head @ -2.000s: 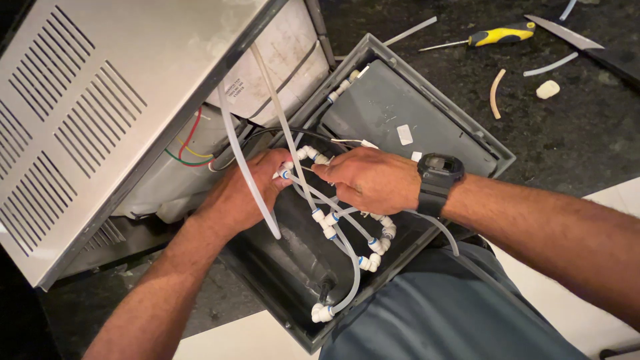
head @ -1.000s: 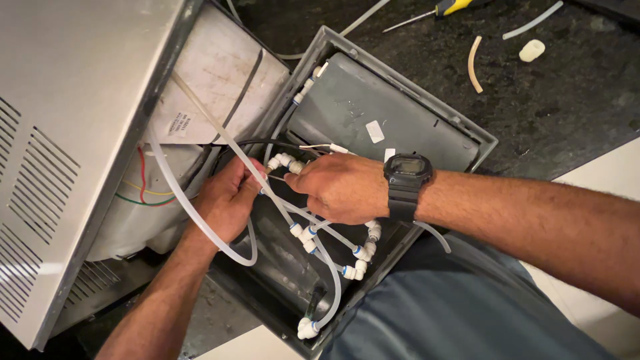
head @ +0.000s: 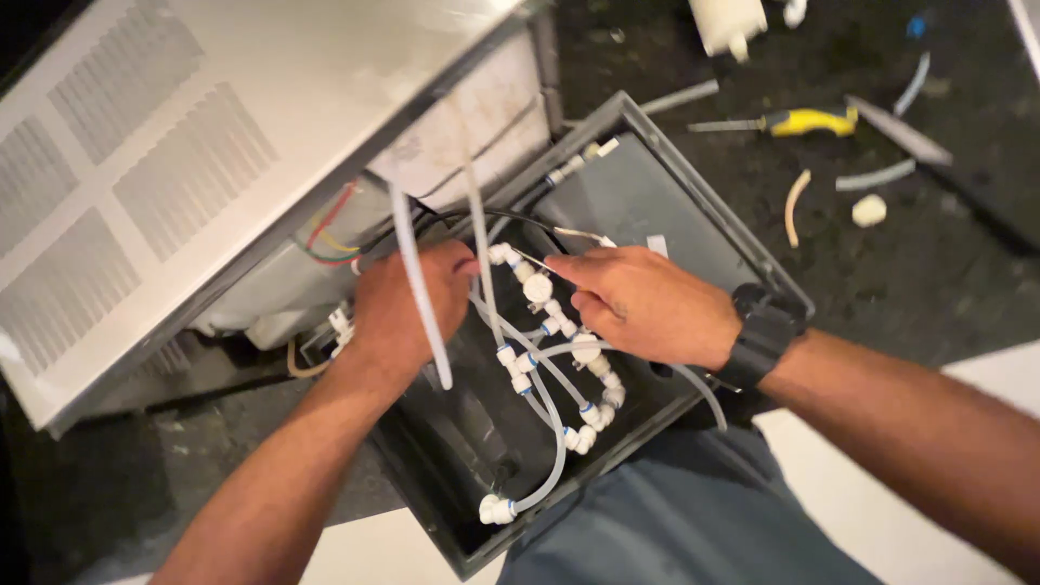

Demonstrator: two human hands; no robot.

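Note:
My left hand [head: 418, 305] is curled at the upper left end of a chain of white push-fit elbow fittings [head: 502, 253]; whether it grips a tube or fitting is hidden. My right hand [head: 650, 305], with a black wristwatch [head: 765, 335], pinches a thin pale metal piece [head: 532, 260] whose tip reaches the elbows. Between the hands is a white round fitting [head: 537, 287]. Clear plastic tubes [head: 557, 455] and white tee fittings [head: 513, 370] lie in the grey plastic housing [head: 707, 199]. A loose white tube [head: 421, 292] hangs in front of my left hand.
A vented metal casing [head: 162, 162] stands tilted at the left, with coloured wires [head: 329, 219] beneath. On the dark stone counter [head: 918, 276] lie a yellow-handled screwdriver [head: 812, 123], a knife [head: 898, 130], tube offcuts [head: 876, 176] and a white cap [head: 868, 210].
My left hand has come off the elbow fittings' near side and now sits slightly left of them. The loose white tube hangs straighter than a second ago. The view has shifted.

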